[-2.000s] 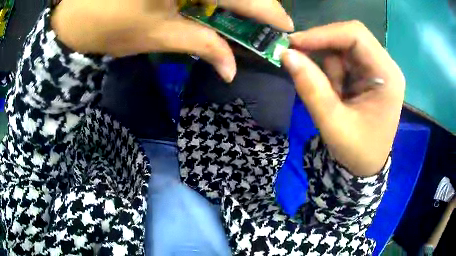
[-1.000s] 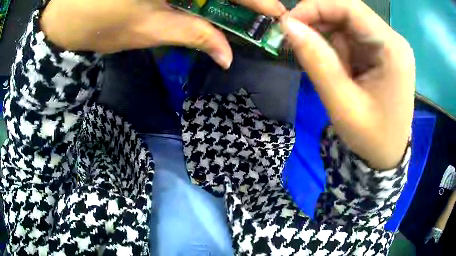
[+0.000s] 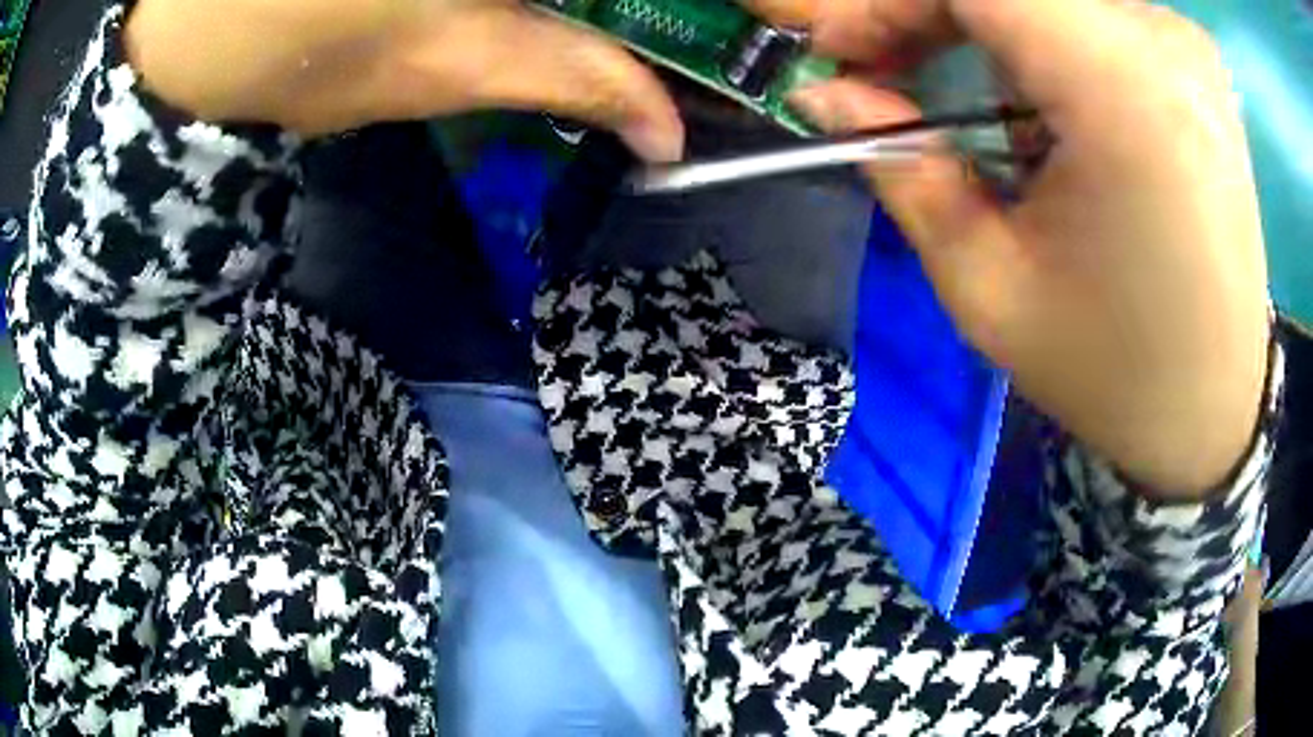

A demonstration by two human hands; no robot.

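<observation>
My left hand [image 3: 432,72] holds the green circuit board [image 3: 677,32] by its sides at the top edge of the picture; the board's far part is cut off or hidden. Black cylindrical parts [image 3: 765,58] stand near the board's right end. My right hand [image 3: 1066,216] is at that end, its thumb near or on the board; contact is unclear. It holds the tweezers [image 3: 806,156], blurred, their silvery tips pointing left below the board, close to my left thumb. No white tape can be made out.
The teal surface [image 3: 1267,43] is at the top right. A blue bin or stool [image 3: 922,432] is below my right hand. My lap and checked sleeves fill the lower part. Part of another person's arm [image 3: 1235,677] shows at the lower right edge.
The silvery tweezers now stick out leftward from my right hand, which has moved slightly right. The white piece seen at the board's end is no longer visible. The board has moved slightly up.
</observation>
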